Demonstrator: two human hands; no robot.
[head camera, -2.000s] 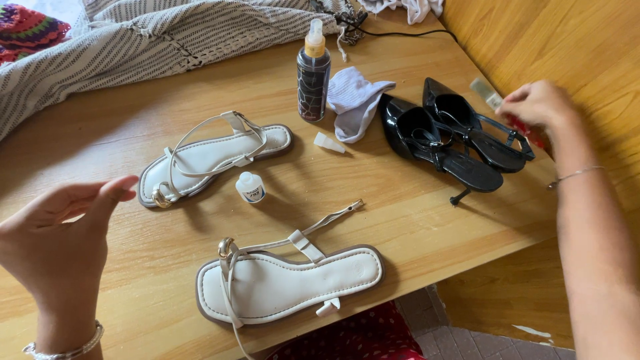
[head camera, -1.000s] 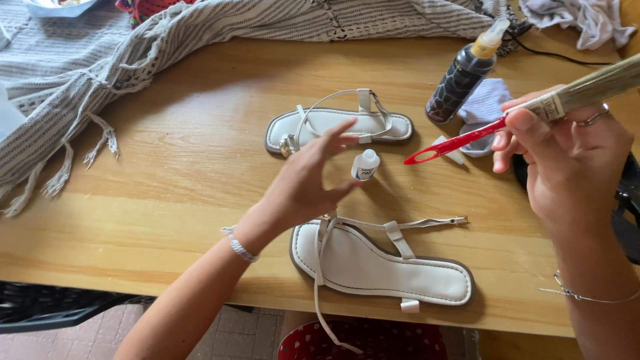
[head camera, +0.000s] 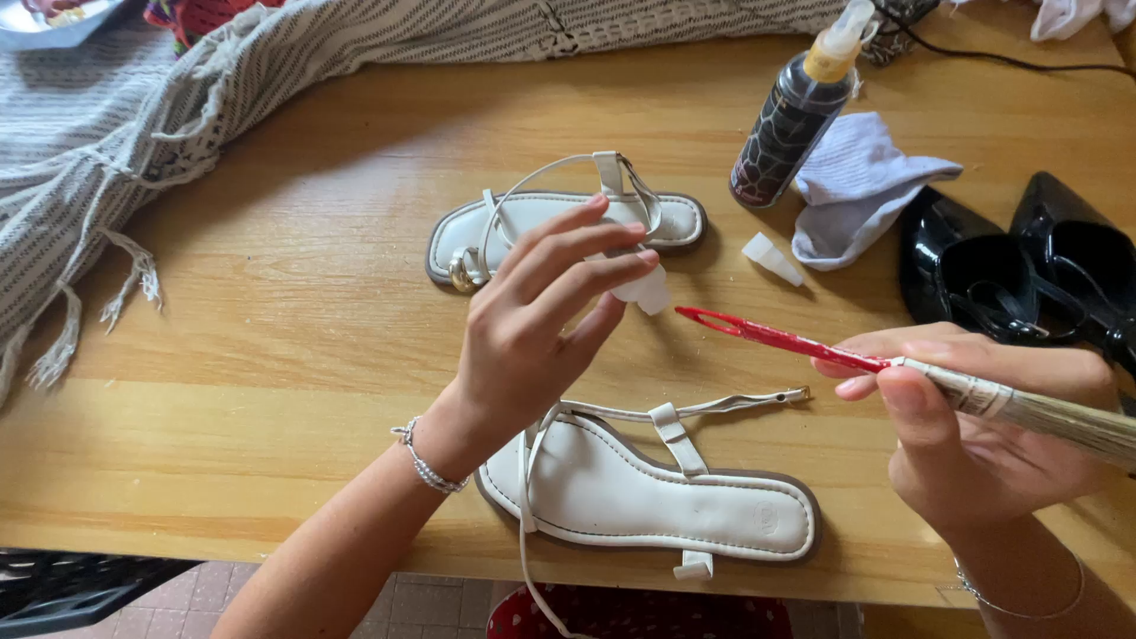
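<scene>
My left hand (head camera: 555, 302) is closed around a small white plastic bottle (head camera: 646, 286), tilted so that its nozzle end points down toward the red handle. In my right hand (head camera: 985, 426) is a paintbrush (head camera: 799, 344), held near its ferrule, with the looped tip of the red handle close to the bottle and the bristles toward the right edge. One white strappy sandal (head camera: 568, 213) lies behind my left hand. The other white sandal (head camera: 657, 493) lies nearer me, below both hands. A small white plastic cap (head camera: 772, 258) rests right of the bottle.
A dark spray bottle (head camera: 785, 133) stands at the back right beside a white sock (head camera: 852, 186). Black patent heeled shoes (head camera: 967, 257) are at the right, and a black cable (head camera: 1003, 60) runs behind. A striped fringed cloth (head camera: 266, 80) covers the back left of the wooden table.
My left hand has taken hold of the small bottle, which stood on the table between the sandals, and lifted it. The brush, upright at a slant before, is now tilted with its handle toward the bottle.
</scene>
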